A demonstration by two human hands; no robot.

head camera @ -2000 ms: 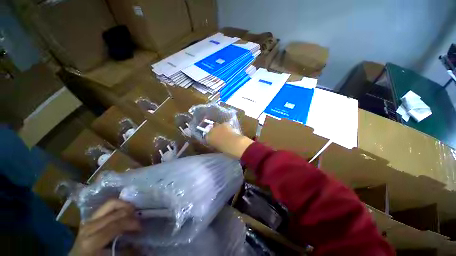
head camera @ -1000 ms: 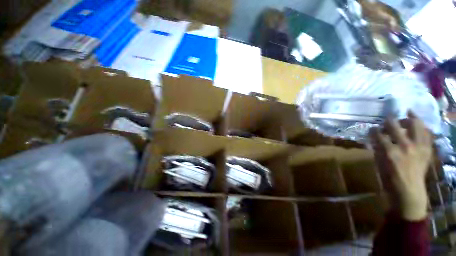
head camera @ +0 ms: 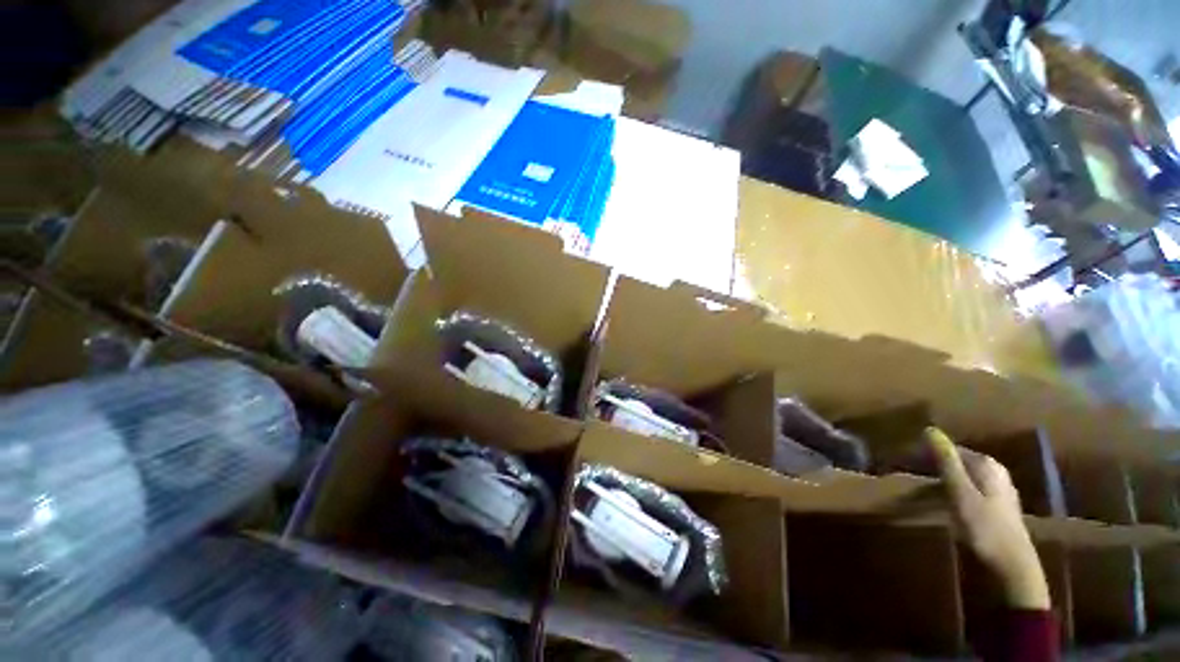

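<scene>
Wrapped security cameras (head camera: 632, 533) stand in several cartons, white bodies with slim white bars inside clear ribbed bags. Another wrapped camera (head camera: 815, 440) sits in a back-row carton left of my right hand. My right hand (head camera: 990, 517) is at the carton (head camera: 870, 569) rows on the right, one finger raised at a brown flap; its other fingers are partly hidden, and no camera shows in it. Puffy air column bags (head camera: 181, 433) fill the lower left, close to me. My left hand is not in view.
Stacked blue and white printed sleeves (head camera: 537, 162) lie beyond the cartons. A yellowish-brown cardboard surface (head camera: 867, 272) runs behind the back row. A green table (head camera: 919, 117) with white paper stands farther back. Clear bags (head camera: 1126, 343) are heaped at the far right.
My right hand held a wrapped camera up on the right; it is now lower, at the cartons, without that camera showing. A wrapped camera now shows in the back-row carton left of it.
</scene>
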